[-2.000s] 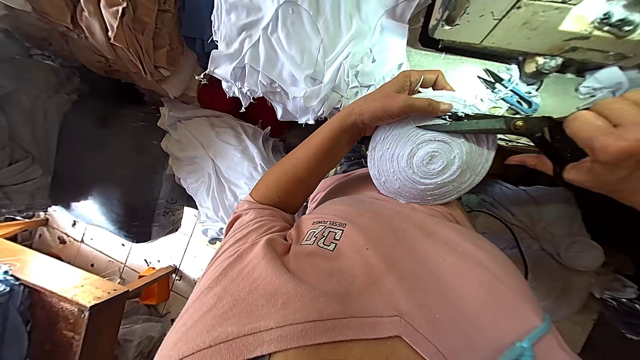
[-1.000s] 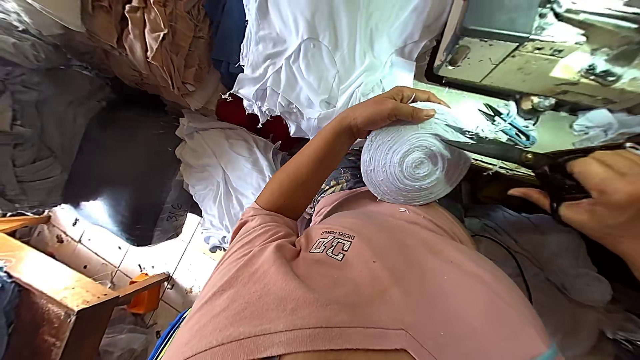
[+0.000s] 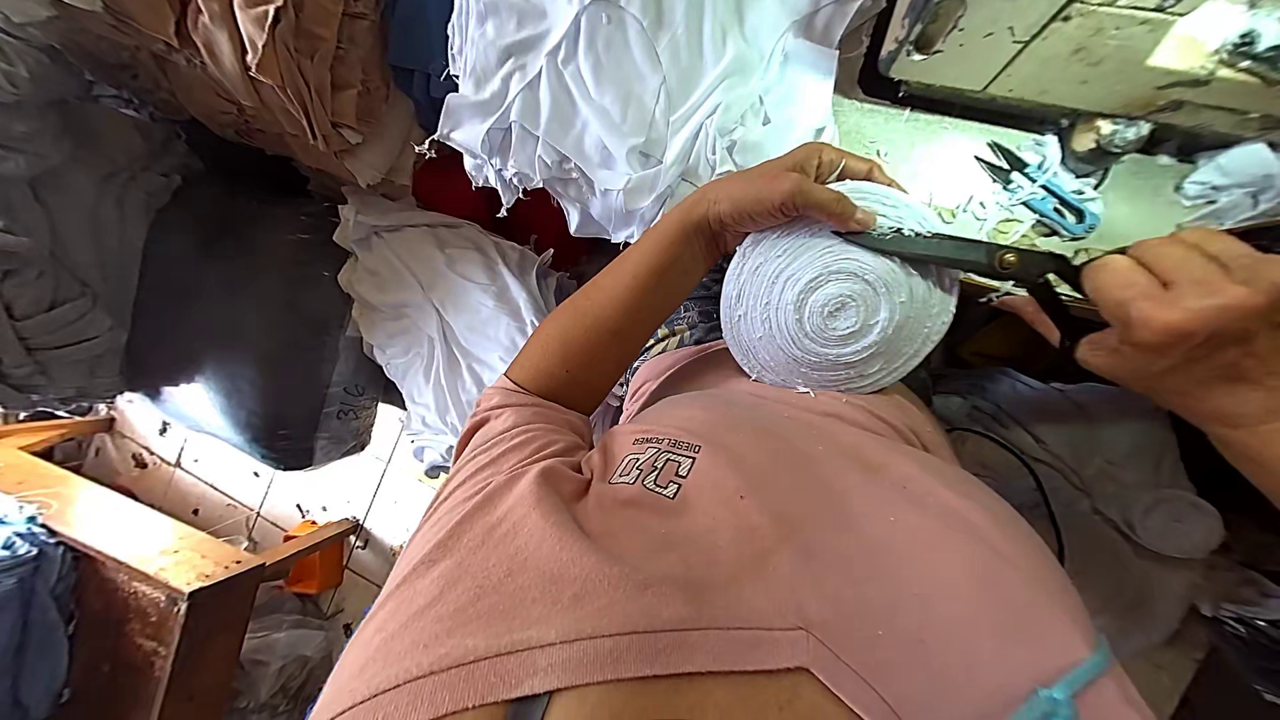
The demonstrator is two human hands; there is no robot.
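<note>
A thick, round roll of white fabric strips is held near the chest, its coiled face turned up. My left hand grips the roll's upper edge, thumb on top and other fingers partly hidden behind it. Black-bladed scissors are in my right hand, which is closed around the handles at the right. Their blades lie across the upper part of the roll, with the tip close to my left thumb. Whether the blades are parted is hard to tell. Short loose threads hang at the roll's edges.
White cloth pieces lie beyond my left arm, with more white cloth beside it. Blue-handled snips lie on a pale surface among scraps. A wooden frame stands at lower left; a black cable runs at right.
A second ago the scissors were farther right, at the roll's right edge; now my right hand has brought the blades left across its upper part. My left hand still holds the roll.
</note>
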